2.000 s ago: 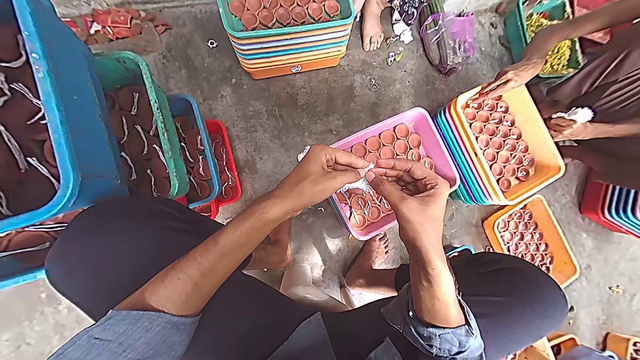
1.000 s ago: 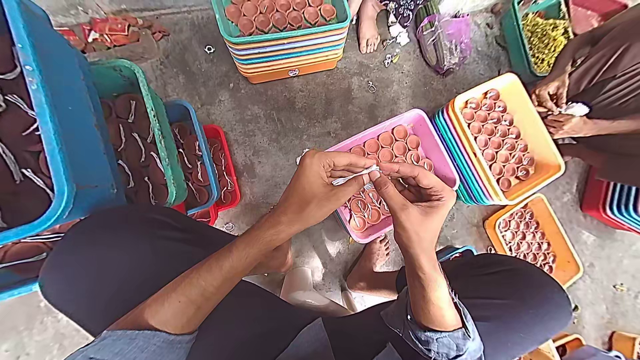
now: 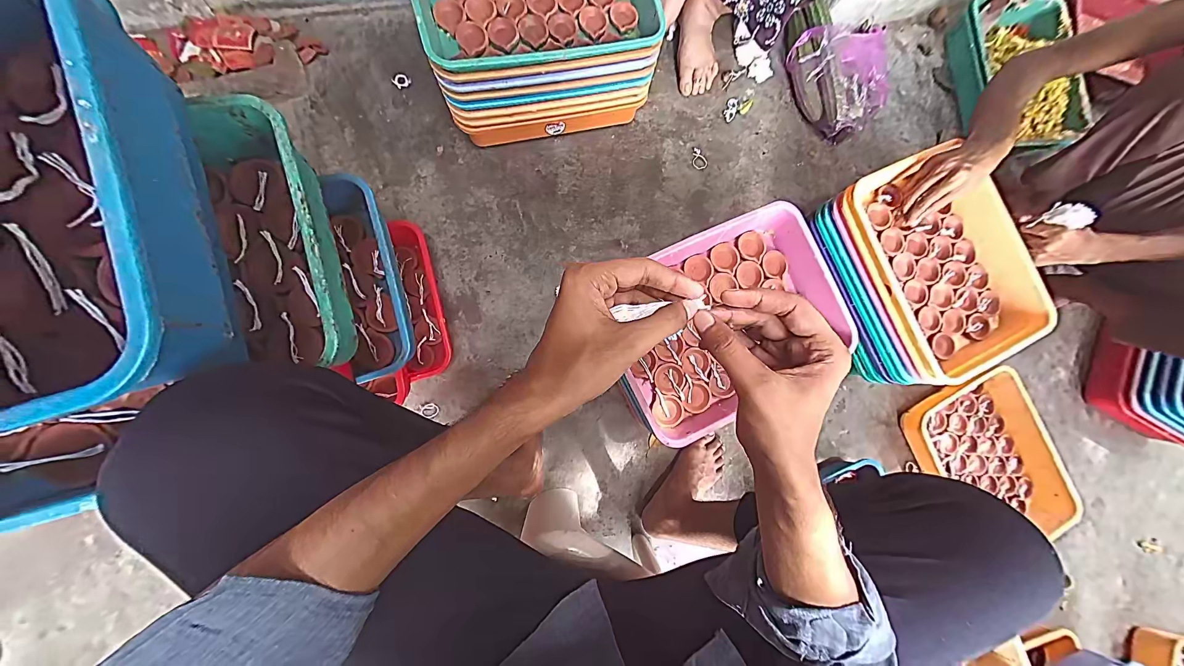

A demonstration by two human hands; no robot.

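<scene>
My left hand [image 3: 615, 324] holds a bundle of white cotton wicks [image 3: 640, 312] between thumb and fingers. Its fingertips meet those of my right hand [image 3: 772, 356], which pinches the wicks' end; whether a single strand is apart there is too small to tell. Both hands are above a pink plastic tray [image 3: 680, 435] of small round clay lamps. White wicks lie in the lamps [image 3: 696, 398] at its near end, while lamps [image 3: 750, 245] farther up look bare. My hands hide the tray's middle.
Blue [image 3: 176, 213], green [image 3: 319, 222] and red tubs [image 3: 435, 296] of clay lamps with wicks stand left. A tray stack [image 3: 546, 92] is ahead. At right, a co-worker's hand [image 3: 953, 176] reaches into an orange tray [image 3: 1027, 305] beside the pink one; another orange tray [image 3: 1054, 481] lies nearer.
My hands stay together over the pink tray, fingers shifted slightly around the wicks. The co-worker's hand has moved from beside their other hand back over the orange tray.
</scene>
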